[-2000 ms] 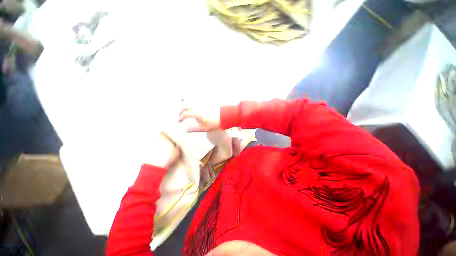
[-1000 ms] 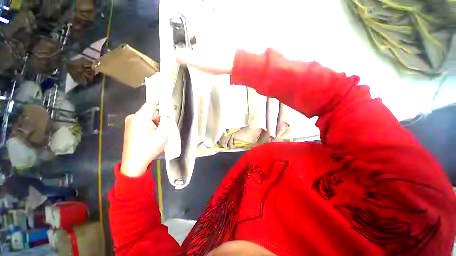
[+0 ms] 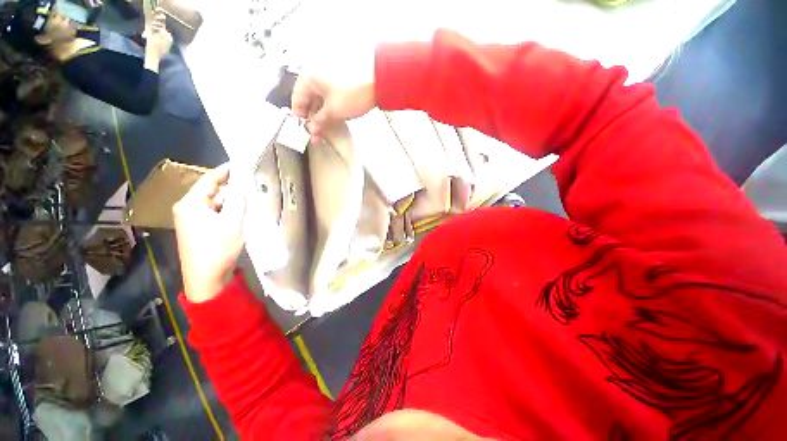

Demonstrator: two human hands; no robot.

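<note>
A pale bag body [image 3: 347, 202] is held with its mouth wide open, showing the grey-beige lining [image 3: 298, 224] inside. My left hand [image 3: 210, 226] grips the bag's outer left side, its fingers partly washed out against the pale panel. My right hand [image 3: 326, 102] pinches the top end of the mouth, beside a small white tab [image 3: 293, 134]. A small narrow pale mark, perhaps a label, shows on the lining. Small round dots show near the mouth edge.
Flat beige bag pieces [image 3: 423, 164] lie in a row between the bag and my body. A white table [image 3: 518, 21] extends beyond my right arm. A tan flat piece [image 3: 164, 194] is behind my left hand. A person [image 3: 112, 73] is at the upper left; racks of bags [image 3: 65, 362] stand left.
The bag mouth has opened from a narrow slit to a wide opening with the lining visible. My view has shifted, and a person now shows at the upper left.
</note>
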